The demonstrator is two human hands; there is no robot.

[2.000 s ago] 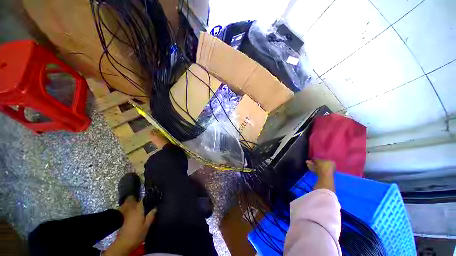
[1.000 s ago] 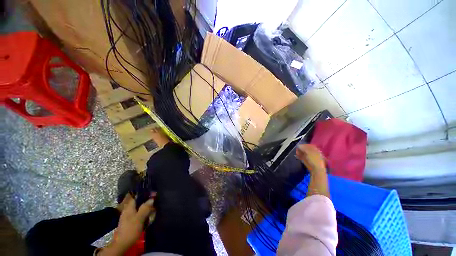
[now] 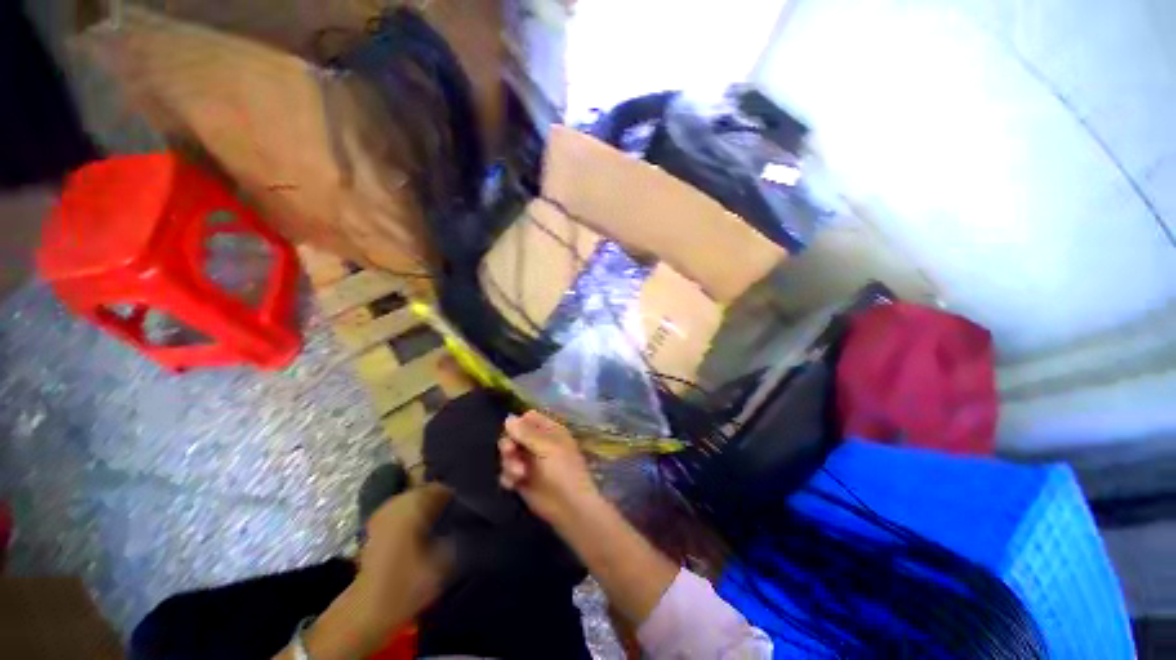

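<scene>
My left hand (image 3: 402, 548) is over my lap, motion-blurred, against dark trousers; whether it holds a cable cannot be seen. My right hand (image 3: 544, 467) is raised above my knee with its fingers curled together; nothing can be made out between the fingertips. Black cables (image 3: 451, 194) hang in a thick bunch over the large brown carton (image 3: 245, 116) and into the open small carton (image 3: 651, 194). More black cables (image 3: 890, 567) lie across the blue crate (image 3: 948, 496) at right.
A clear plastic bag (image 3: 593, 374) lies in the small carton. A dark red cloth or bag (image 3: 918, 380) is behind the blue crate. A red stool (image 3: 161, 245) stands at left beside a wooden pallet (image 3: 387, 355). A pale wall (image 3: 1032, 168) is at upper right.
My right hand has moved left from beside the red cloth and blue crate to over my lap, near my left hand. The view has shifted, and the scene sits slightly further right.
</scene>
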